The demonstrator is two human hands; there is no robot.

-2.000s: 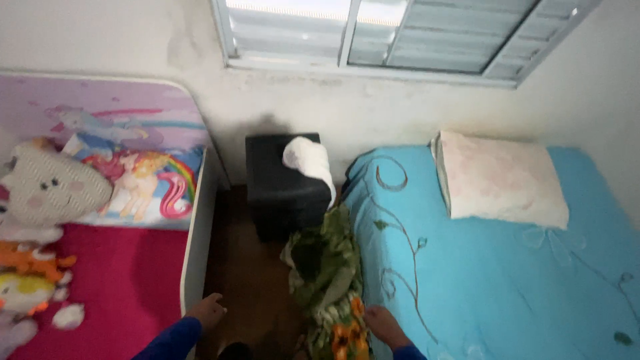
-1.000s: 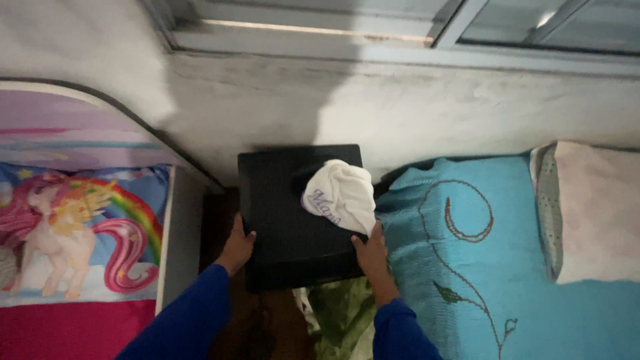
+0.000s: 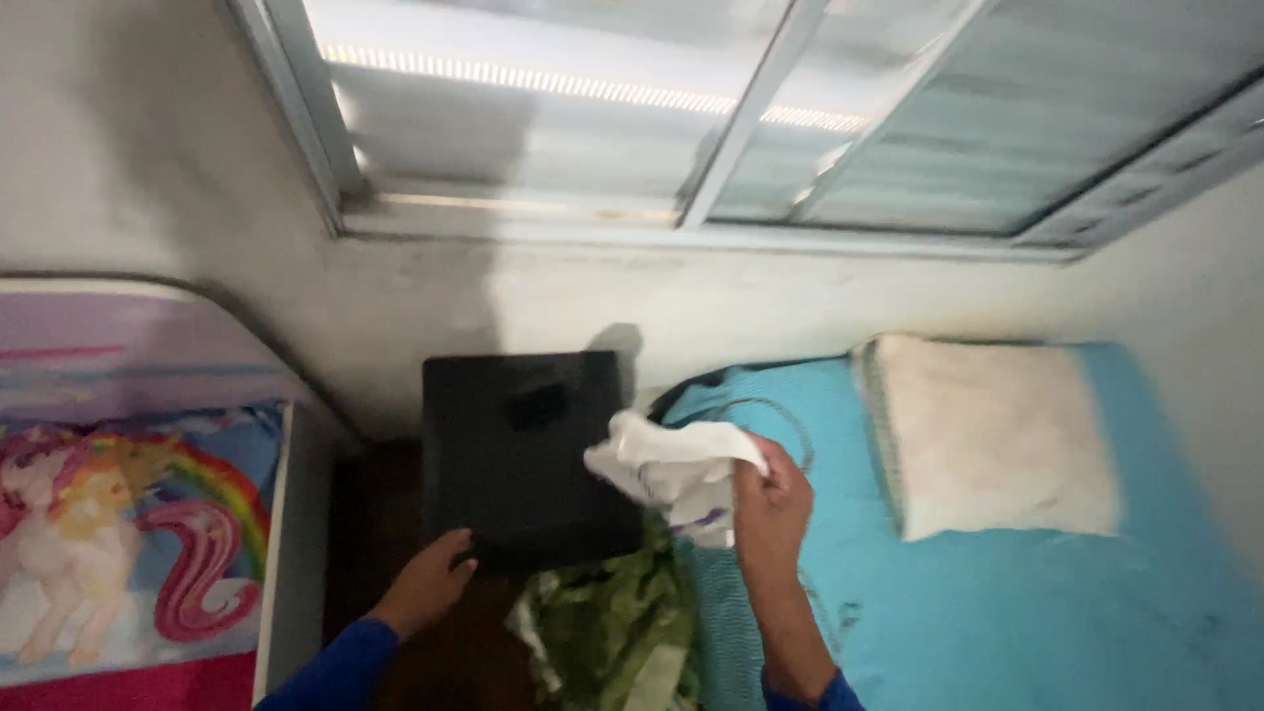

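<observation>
A white cloth (image 3: 681, 469) with purple lettering is pinched in my right hand (image 3: 775, 504), lifted between the black stool-like box and the bed on the right. My left hand (image 3: 430, 583) is at the near left corner of the black box (image 3: 523, 454), its fingers at the edge; whether they grip it is not clear. The top of the box bears a small dark patch. Green patterned fabric (image 3: 622, 622) lies below the box, beside the bed.
On the right, a bed with a turquoise cover (image 3: 987, 622) bears a pale pillow (image 3: 997, 434). At left stands a child's bed with a white side panel (image 3: 296, 553) and unicorn bedding (image 3: 207, 533). A window (image 3: 691, 227) is above the box.
My right hand has picked the white cloth up off the black box and moved it right. One second ago both hands were at the sides of the box.
</observation>
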